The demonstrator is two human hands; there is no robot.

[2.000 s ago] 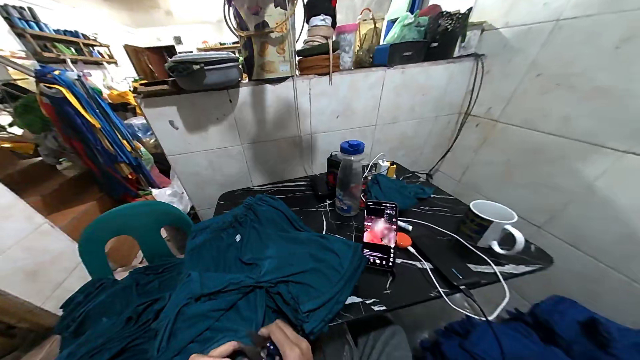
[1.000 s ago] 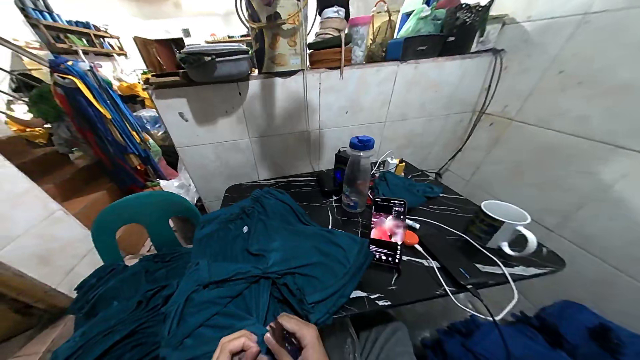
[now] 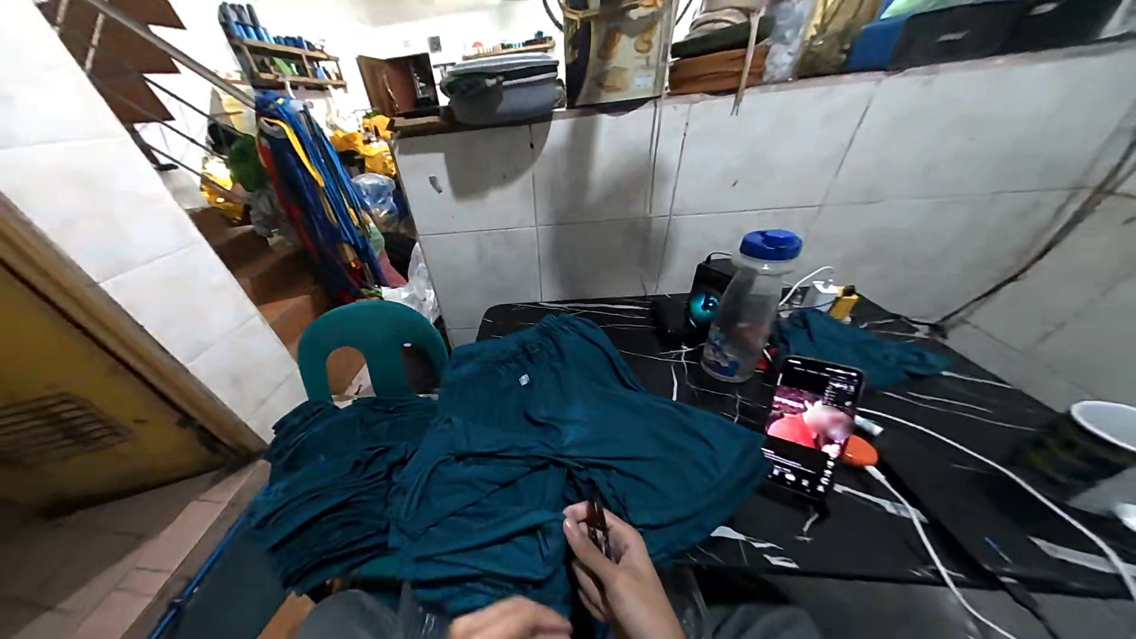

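Observation:
Dark teal shorts [image 3: 568, 426] with a gathered waistband lie over the near left of the black marbled table and hang toward my lap. My right hand [image 3: 617, 564] is closed on a small dark tool [image 3: 597, 524], perhaps thread snips, at the lower part of the shorts. At the bottom edge, my left hand [image 3: 510, 619] lies against the cloth; its fingers are partly cut off, so its grip is unclear. A pile of folded teal garments [image 3: 342, 488] rests to the left of the shorts.
A lit phone [image 3: 812, 426] stands propped on the table [image 3: 887, 532], with a clear bottle [image 3: 745, 311] behind it. White cables cross the right side near a mug [image 3: 1092, 444]. A green plastic chair [image 3: 373, 333] is beyond the garment pile. Teal cloth [image 3: 852, 346] lies behind the phone.
The view has swung to the left. My right hand now holds the dark tool upright, and my left hand is lower and apart from it; a second ago they were close together.

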